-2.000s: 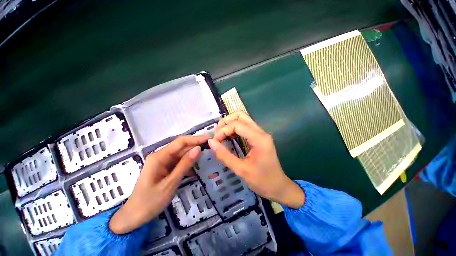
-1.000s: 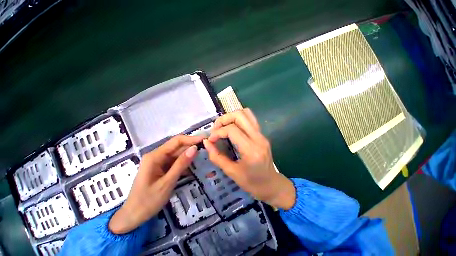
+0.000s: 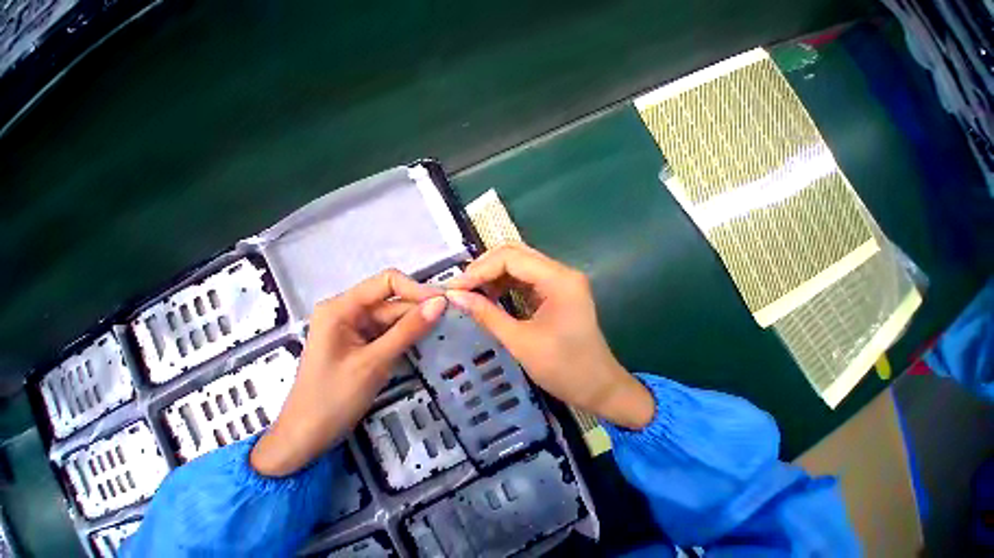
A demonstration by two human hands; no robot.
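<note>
A dark grey phone middle frame (image 3: 481, 381) lies tilted over the right side of the black blister tray (image 3: 149, 423), its upper end under my fingertips. My left hand (image 3: 347, 354) and my right hand (image 3: 548, 327) meet at that end, thumb and index fingertips pinched close together. Anything tiny between the fingertips is hidden. Silvery phone middle frames (image 3: 207, 316) lie in the other pockets. One upper pocket holds only the pale tray liner (image 3: 365, 234). A narrow yellow adhesive sheet (image 3: 494, 219) shows beside the tray's right edge, partly behind my right hand.
Overlapping yellow striped spare adhesive sheets (image 3: 758, 180) with a shiny band lie on the green bench (image 3: 610, 234) at right. Glossy, crinkled dark material shows at the top left and top right corners. A blue sleeve (image 3: 970, 347) of another person shows at the right edge.
My fingertips have come closer together at the frame's upper end, and my left hand has shifted slightly up. More of the dark frame shows between my hands.
</note>
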